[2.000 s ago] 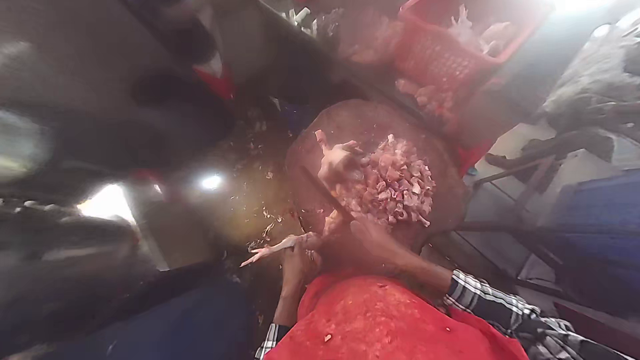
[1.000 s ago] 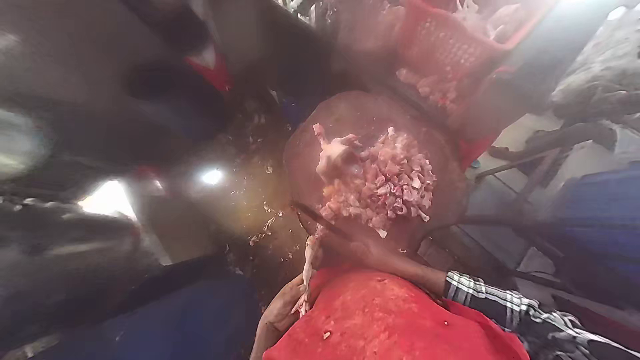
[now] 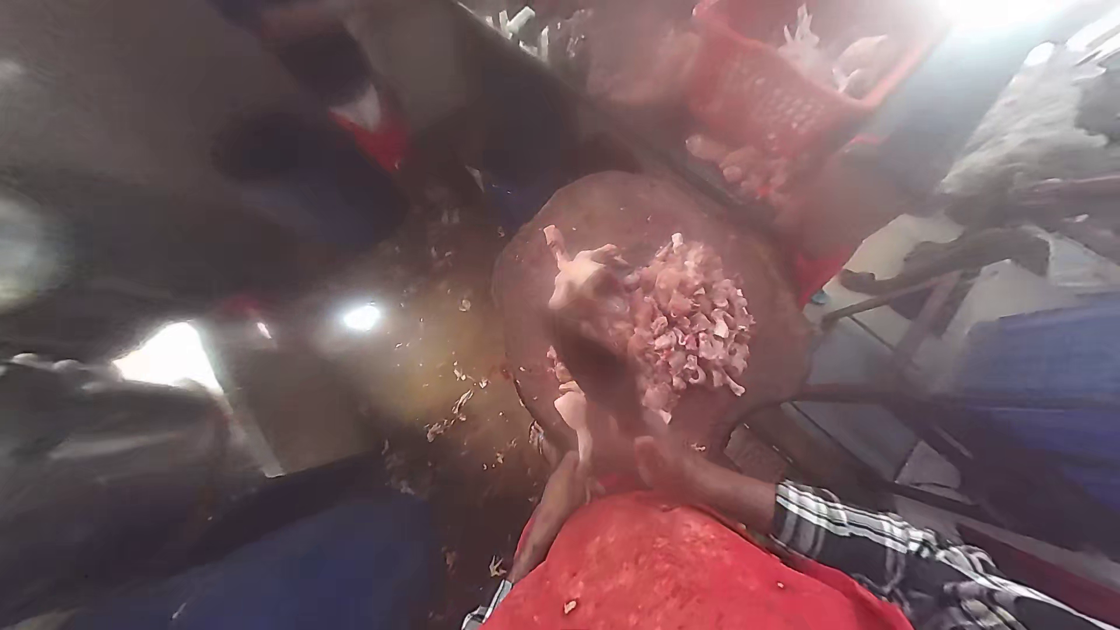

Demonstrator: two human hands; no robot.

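Note:
A round chopping block [image 3: 612, 206] bears a heap of chopped poultry pieces [image 3: 696, 328]. To the heap's left lies a pale, plucked whole bird or large carcass part [image 3: 582, 280]. My right hand [image 3: 665, 464], at the block's near edge, grips a cleaver whose dark, motion-blurred blade [image 3: 604, 367] stands over the block, left of the heap. My left hand [image 3: 573, 477] is closed on a pale poultry piece [image 3: 574, 416] that reaches onto the block's near left part. The cleaver's handle is mostly hidden by my fingers.
A red plastic basket [image 3: 761, 87] with poultry in it stands beyond the block, with more meat pieces [image 3: 744, 166] beside it. Scraps [image 3: 459, 402] lie on the wet floor to the left. A red, stained apron [image 3: 647, 569] covers my front.
My left hand has come back up to the block's near edge from lower down, with the poultry piece in it. The cleaver blade has swung to a more upright angle in view.

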